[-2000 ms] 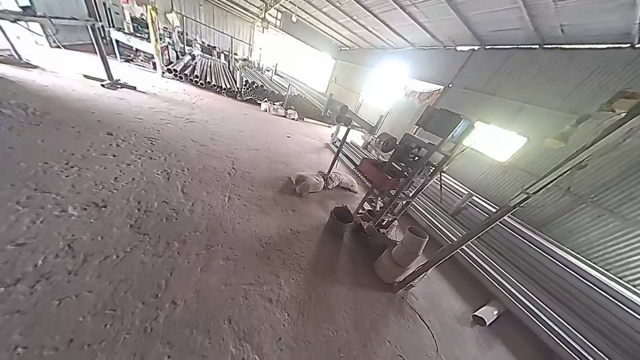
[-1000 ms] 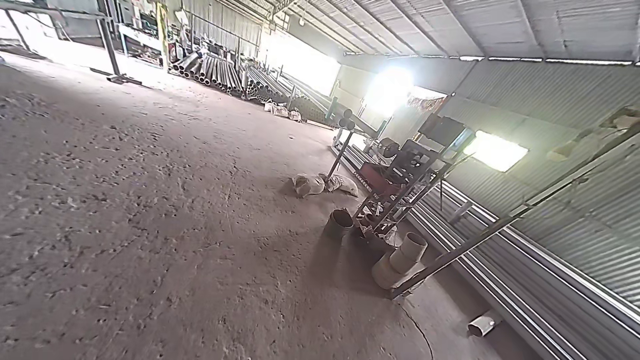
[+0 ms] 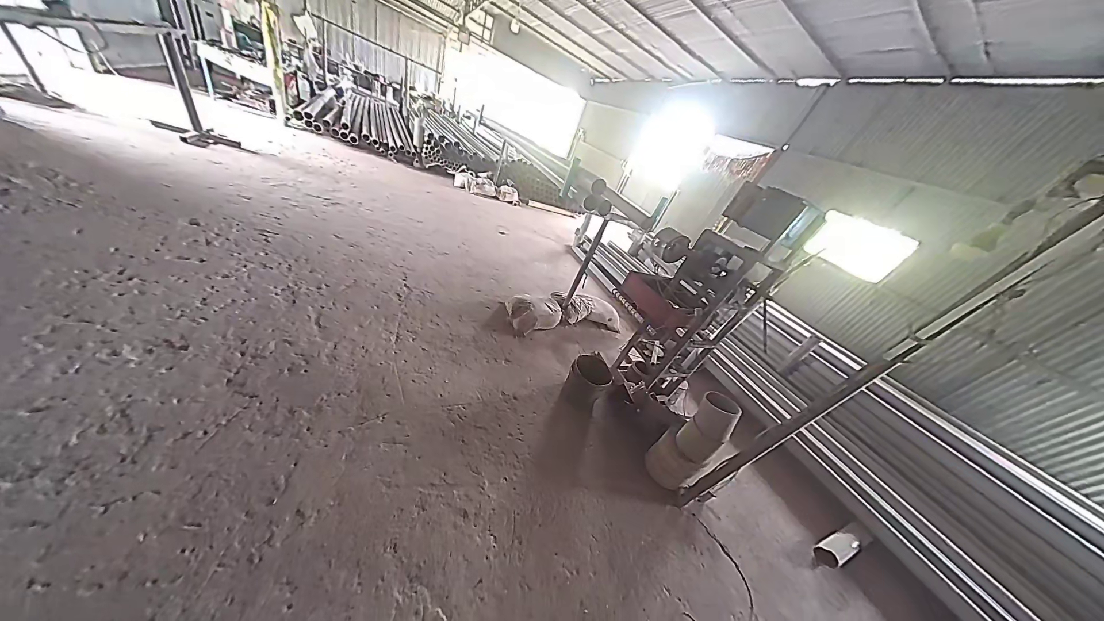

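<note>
Neither my left hand nor my right hand shows in the head view, so what they hold cannot be seen. Right of the middle stands a dark machine point(image 3: 711, 267) on a metal frame with a red part point(image 3: 657, 300). A dark open-topped cylinder point(image 3: 590, 376) sits at its foot. Beside that, a short light pipe piece point(image 3: 709, 424) stands upright on or in a wider one point(image 3: 668, 461). Filled sacks point(image 3: 532, 313) lie around the foot of a thin upright stand point(image 3: 586, 263).
Long metal pipes point(image 3: 871, 431) run along the corrugated wall at right, behind a slanting post point(image 3: 802, 423). A short cut pipe point(image 3: 837, 548) lies on the rough floor point(image 3: 345, 388). Stacked pipes point(image 3: 366, 116) and a metal stand point(image 3: 183, 90) are farther back at left.
</note>
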